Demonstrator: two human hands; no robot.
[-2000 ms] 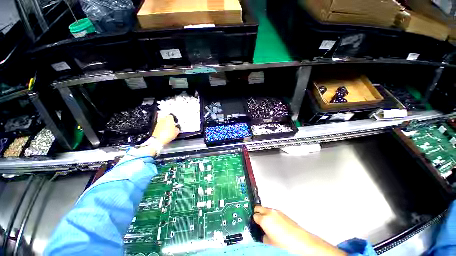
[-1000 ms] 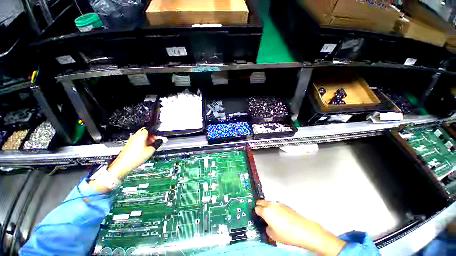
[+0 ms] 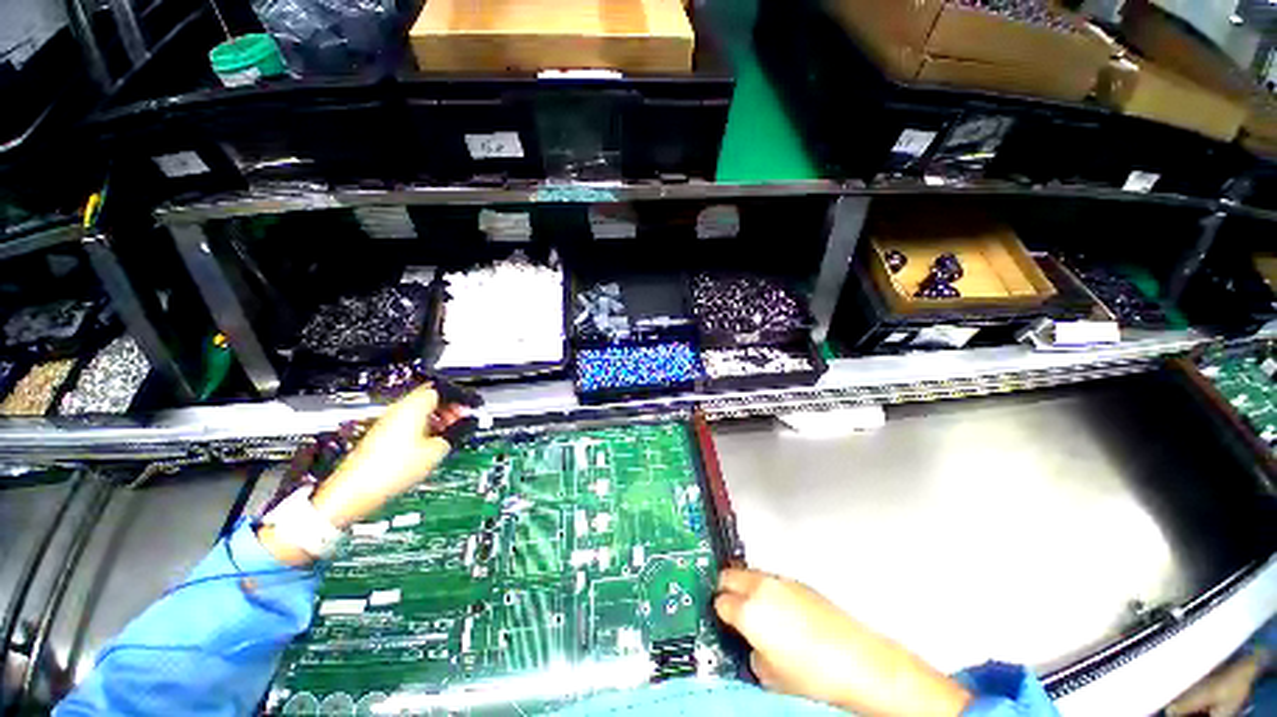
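Observation:
A green printed circuit board (image 3: 560,560) with white and dark parts lies in front of me in a dark reddish-brown carrier (image 3: 713,483). My left hand (image 3: 385,455), with black-covered fingertips, is over the board's far left part. Its fingers are closed on a small pale piece, seemingly a white connector (image 3: 479,416), mostly hidden by the fingertips. My right hand (image 3: 819,637) grips the carrier's right edge. White connectors (image 3: 501,315) are heaped in the open tray behind the board.
Blue components (image 3: 637,366), grey pieces (image 3: 602,308), dark components (image 3: 749,305) and small pale components (image 3: 756,362) sit in trays. A cardboard box (image 3: 980,266) stands right. Conveyor rails (image 3: 966,376) run behind a metal plate (image 3: 924,532). Another board (image 3: 1244,385) and another person's hand (image 3: 1218,689) are at right.
My left hand left the white connector tray, came back over the rail and moved slightly right over the board. The neighbouring board at right shifted further right. My right hand stayed on the carrier.

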